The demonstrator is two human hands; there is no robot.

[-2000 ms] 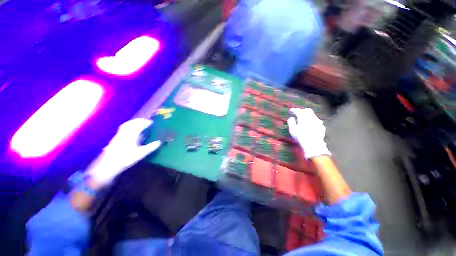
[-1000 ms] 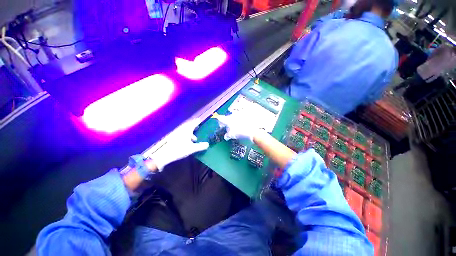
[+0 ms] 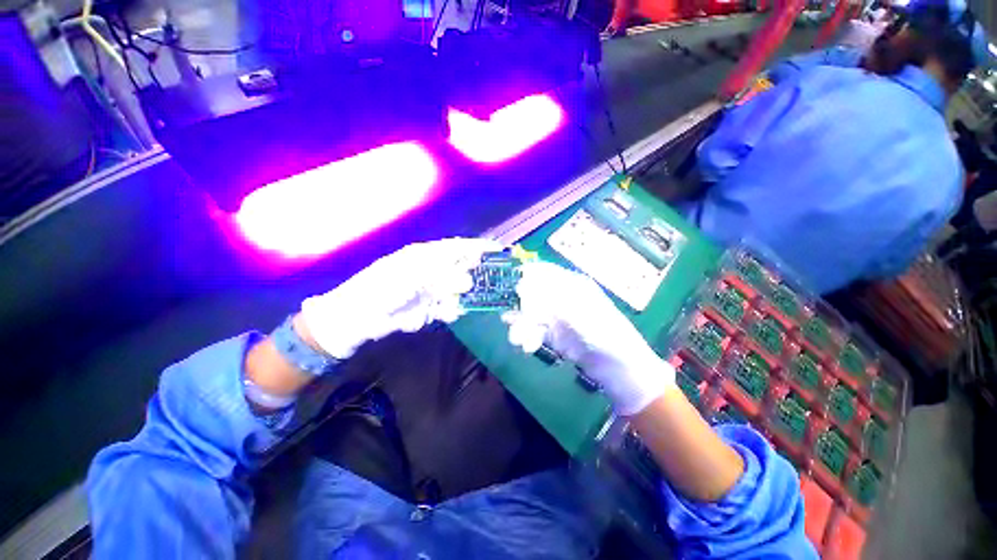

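A small green circuit board (image 3: 492, 286) is held up above the near left part of the green mat (image 3: 569, 413), between my two white-gloved hands. My left hand (image 3: 399, 287) grips its left edge. My right hand (image 3: 579, 328) holds its right edge with the fingertips. The pale fixture plate (image 3: 619, 263) lies on the mat beyond my right hand. Dark parts of other boards show below my right hand, mostly hidden by it. Two more boards (image 3: 660, 237) lie at the mat's far end.
A clear blister tray (image 3: 899, 421) with boards and red pads is at the right. Glowing violet lamps (image 3: 339, 199) stand over the dark conveyor (image 3: 120, 257) beyond a metal rail. A person in a blue smock (image 3: 836, 164) is at the upper right.
My right hand has come from over the tray to the board. Both hands now hold the board up between them, facing the camera. The view has shifted, so the mat and tray appear farther right.
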